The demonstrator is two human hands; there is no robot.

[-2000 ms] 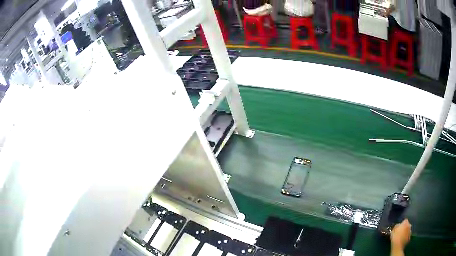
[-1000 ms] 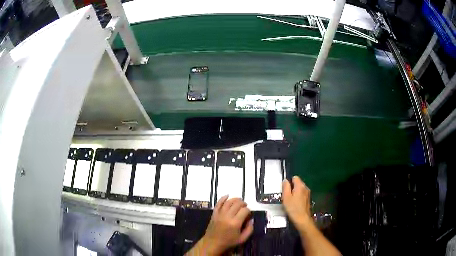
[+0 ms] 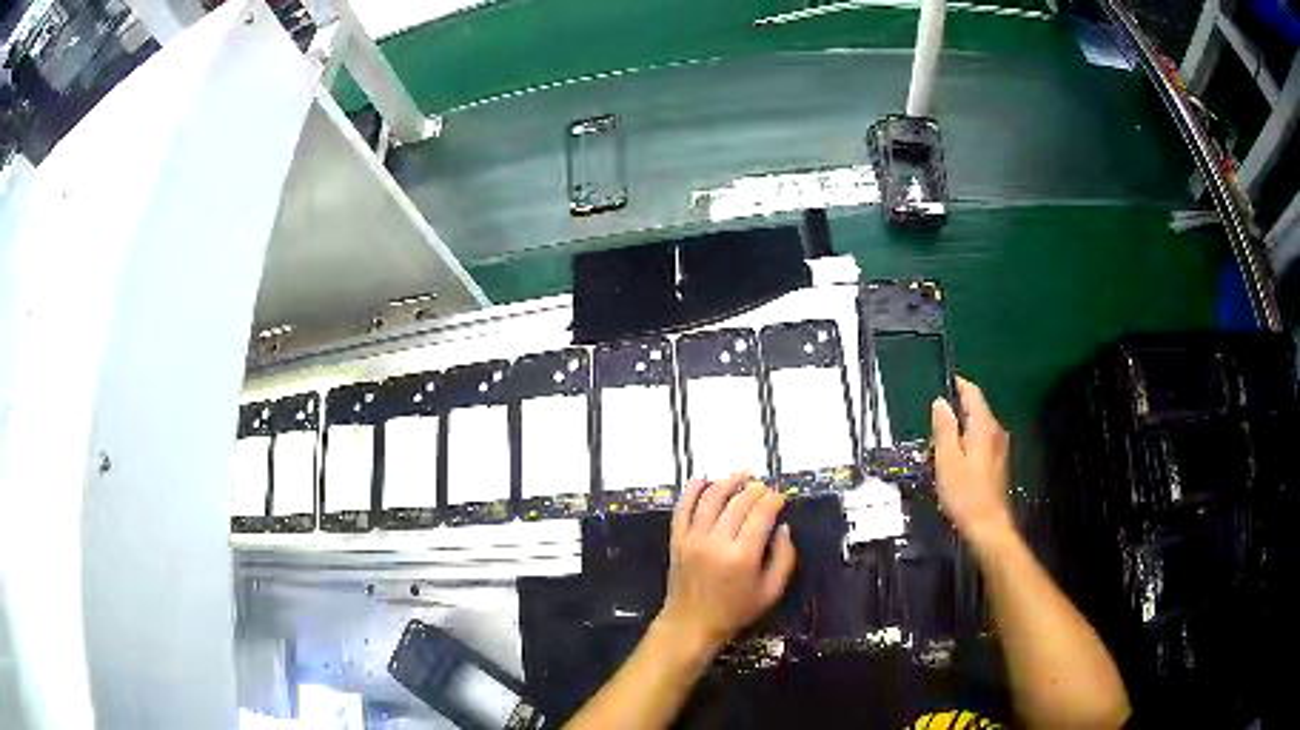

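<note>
A row of several black phone middle frames (image 3: 635, 362) stands side by side on the white track (image 3: 549, 548). White shows through their centres. My right hand (image 3: 975, 454) grips the right edge of another frame (image 3: 907, 304) at the track's right end; green shows through part of its opening. My left hand (image 3: 724, 553) is palm down below the row, its fingertips at the lower ends of the frames near the right. It holds nothing that I can see. Black trays (image 3: 841, 573) lie below the track, partly behind my left hand.
A white machine housing (image 3: 157, 357) is at left. Behind the row are a black mat (image 3: 741, 271), a thin frame outline (image 3: 596, 164) and a thick dark holder (image 3: 910, 171) by a white post. Dark stacked trays (image 3: 1190, 499) stand at right. A dark phone-shaped piece (image 3: 449, 670) lies lower left.
The view has shifted. One more frame is in the row on the track. My right hand holds a frame at its right end, and my left hand has moved right along the row.
</note>
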